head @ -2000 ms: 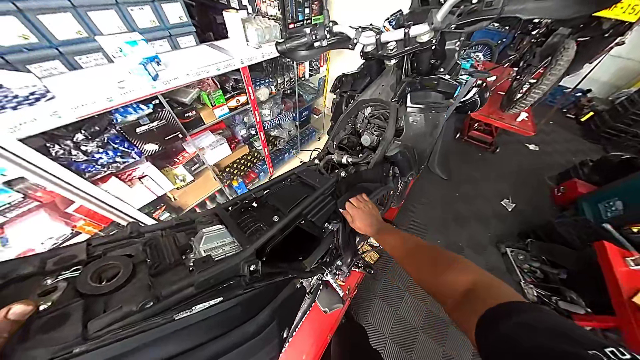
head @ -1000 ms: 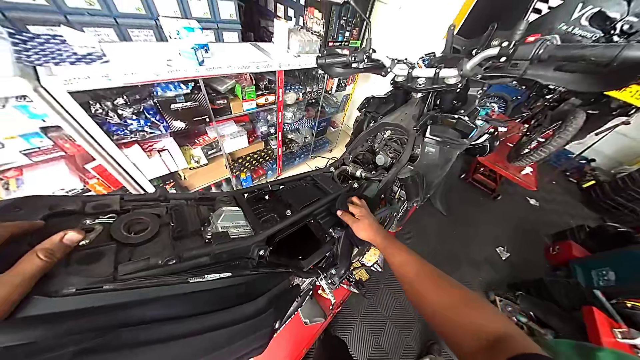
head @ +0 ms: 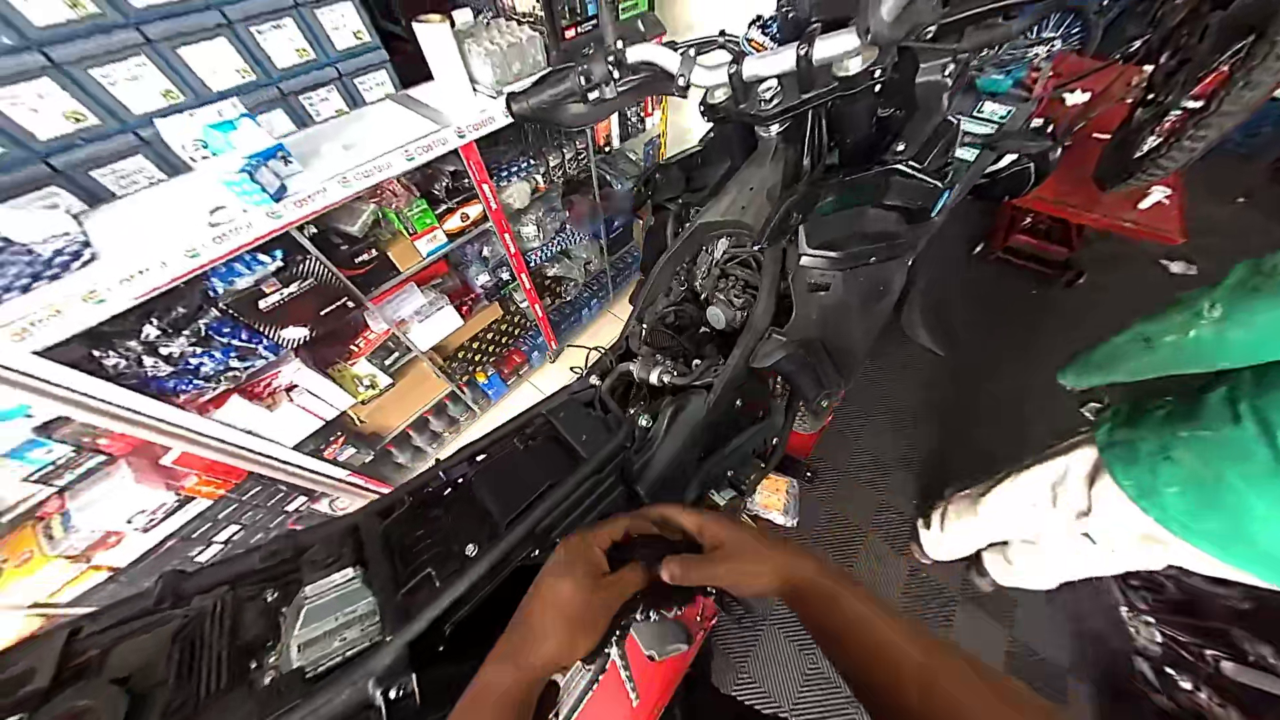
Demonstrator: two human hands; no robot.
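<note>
A partly stripped motorcycle frame (head: 735, 350) runs from the lower left to the handlebar (head: 700, 65) at the top. At its near side, my left hand (head: 585, 580) and my right hand (head: 735, 555) close together around a small black part (head: 655, 550), whose kind I cannot tell. Their fingertips nearly meet over it. Just below them is a red lift surface (head: 665, 665) with a chain on it. A finned metal unit (head: 330, 620) sits in the black rear tray, left of my hands. The engine bay (head: 715, 290) lies exposed ahead.
Shelves of packaged parts (head: 340, 330) stand along the left under a white counter (head: 330, 150). A person in green and white clothing (head: 1180, 430) is at the right. Behind is a red lift (head: 1080, 170) with a wheel above it. A small clear packet (head: 775, 498) lies beyond my hands.
My left hand has come from the rear of the motorcycle to join my right hand at the black part. A person in green has come into view at the right.
</note>
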